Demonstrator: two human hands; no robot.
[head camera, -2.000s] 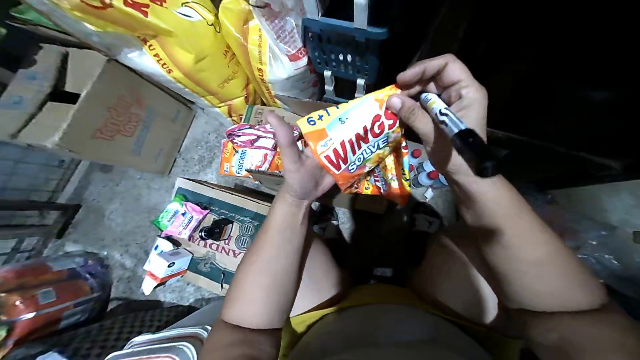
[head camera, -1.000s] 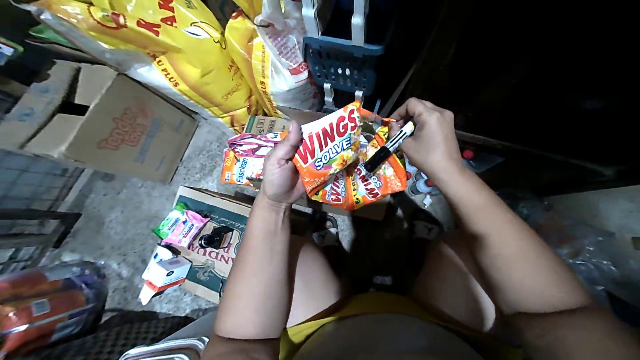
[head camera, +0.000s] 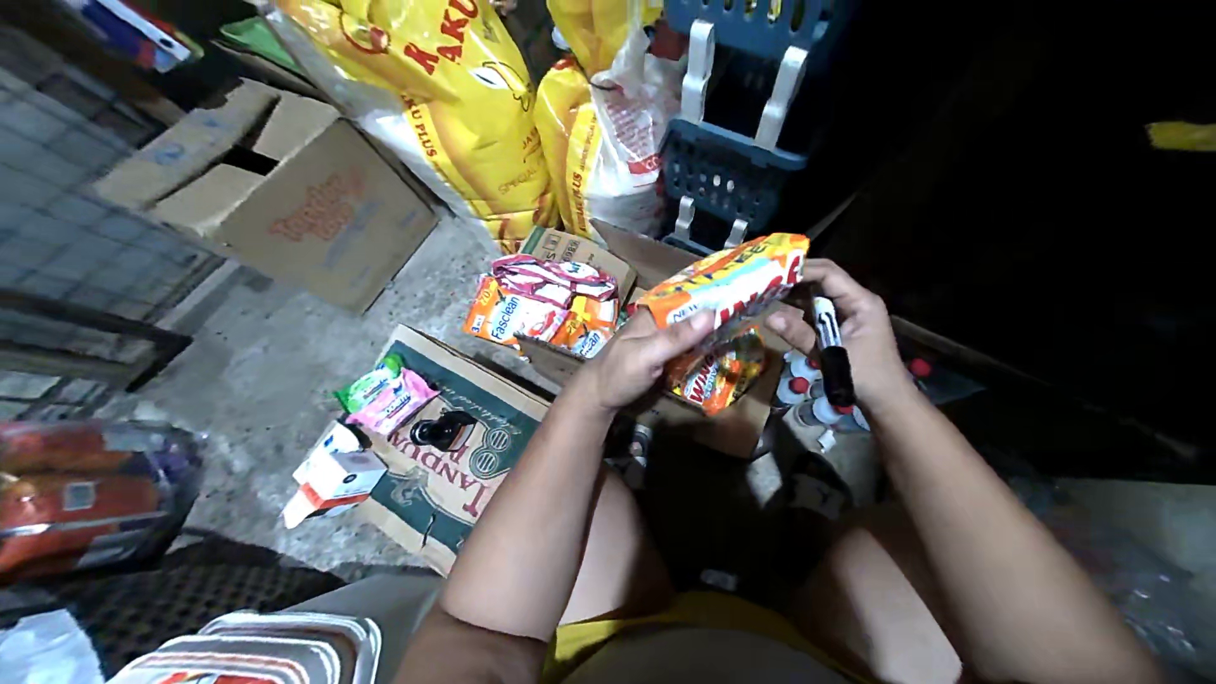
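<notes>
An orange Wings detergent packet (head camera: 736, 285) is held up in front of me, tilted. My left hand (head camera: 651, 356) grips its lower left end, thumb on the front. My right hand (head camera: 845, 328) is at the packet's right end and also holds a black marker pen (head camera: 831, 351), dark end down, between the fingers. Whether the right fingers pinch the packet's edge is partly hidden. Below the packet, more orange Wings packets (head camera: 717, 375) lie in an open cardboard box (head camera: 736, 432).
Fasclean packs (head camera: 522, 313) lie at the box's left. A flattened carton (head camera: 456, 380) bears small pink and green packs (head camera: 391, 399). Bottles with red caps (head camera: 803, 380) stand right of the box. Yellow sacks (head camera: 456, 104), a blue plastic basket (head camera: 727, 171) and a cardboard carton (head camera: 323, 218) stand behind.
A second ago a Wings packet was in my left hand, its front facing me, and the marker was over other packets. Now the held packet is tilted and higher, with both hands at it.
</notes>
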